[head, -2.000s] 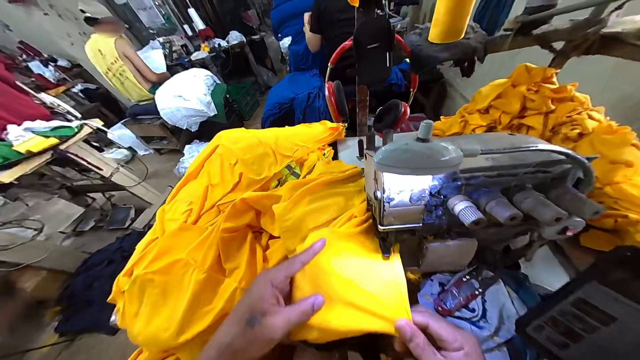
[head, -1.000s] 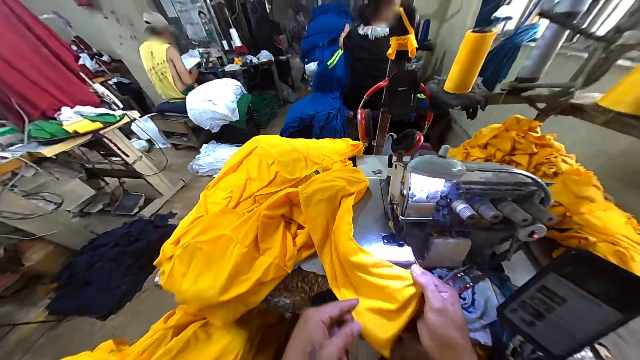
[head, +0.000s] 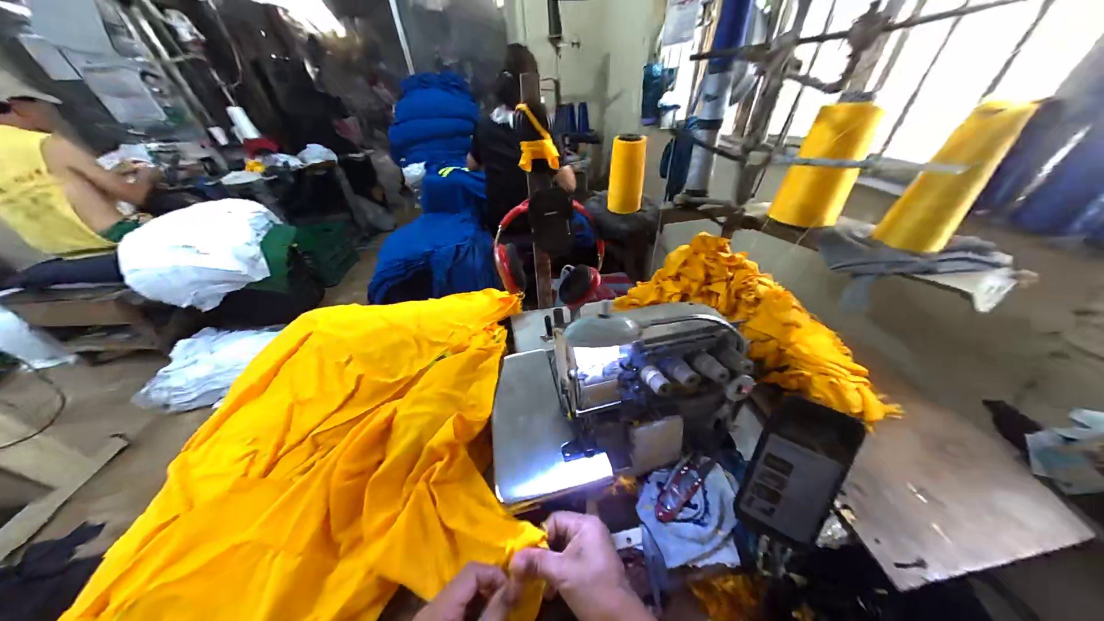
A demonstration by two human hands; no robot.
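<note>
Both of my hands are at the bottom centre, close together in front of an overlock sewing machine (head: 642,379). My right hand (head: 586,565) pinches the edge of a yellow fabric piece (head: 345,448) between thumb and fingers. Beside it, touching the same edge, my left hand (head: 474,593) has its fingers closed on the cloth, partly cut off by the frame. The fabric spreads from my hands over the left side and up to the machine's bed. Lit by the machine's lamp, the metal plate (head: 539,431) shows bare beneath the presser area.
Yellow cloth (head: 759,319) is heaped behind the machine. A dark device (head: 798,470) and a white rag (head: 694,517) with a red-handled tool (head: 684,489) lie right of it. Yellow thread cones (head: 825,164) stand at back right. Red headphones (head: 509,254) hang on a post. Two people sit farther off.
The yellow fabric has come away from the machine's needle area, and its edge is now between my hands, which are closer together. The view has turned to the right.
</note>
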